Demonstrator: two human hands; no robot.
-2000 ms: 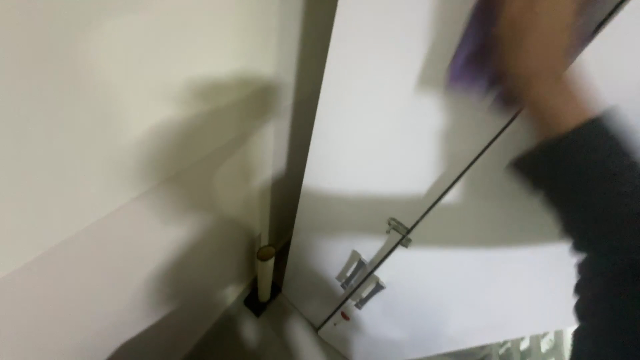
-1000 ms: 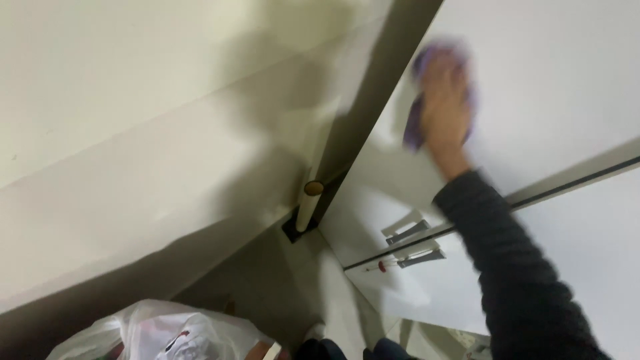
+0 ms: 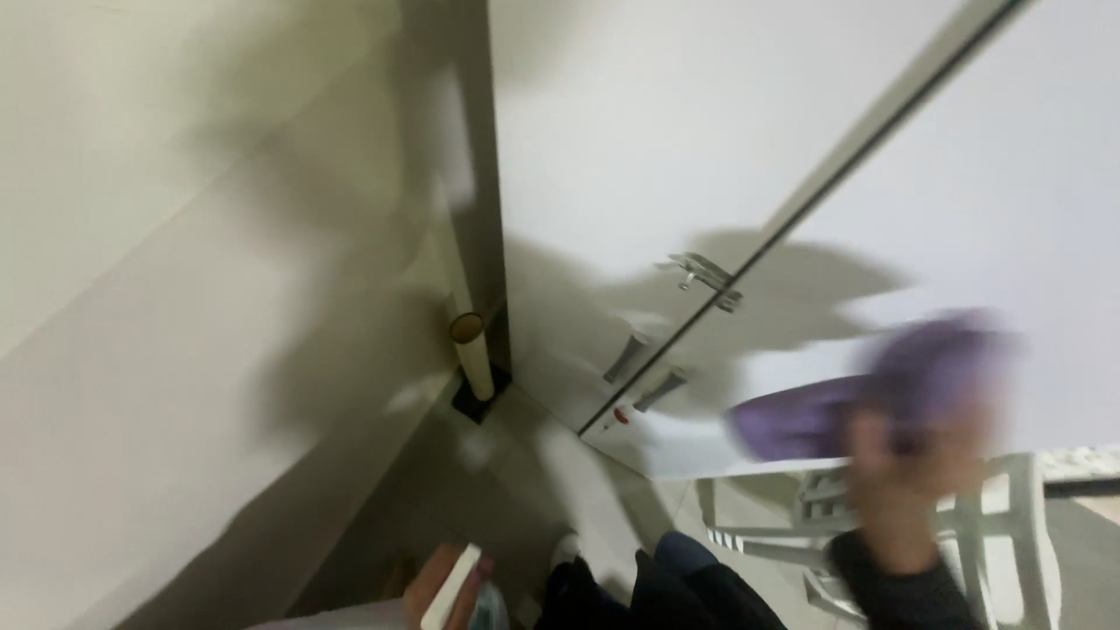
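Note:
My right hand [image 3: 919, 472], blurred by motion, grips a purple cloth [image 3: 801, 420] in front of the white cabinet door [image 3: 989, 227] at the right. At the bottom centre, my left hand [image 3: 446, 586] is closed around a white object [image 3: 451, 588], perhaps the top of a bottle; its lower part is mostly hidden. The two white doors meet at a dark slanting gap. A metal latch [image 3: 704, 278] crosses that gap, and two grey handles [image 3: 626, 357] sit lower down, one on each door. A small red mark [image 3: 621, 415] shows near the lower handle.
A pale wall [image 3: 175, 262] rises on the left. An upright open-topped tube [image 3: 475, 363] stands in the corner on a dark base. White plastic chair or stool parts [image 3: 1024, 525] lie at lower right. My legs [image 3: 656, 586] and a shoe show above the tiled floor [image 3: 516, 490].
My right hand has moved with the purple cloth from the upper door surface across the gap to the lower right door. My left hand has come into view. The view has shifted.

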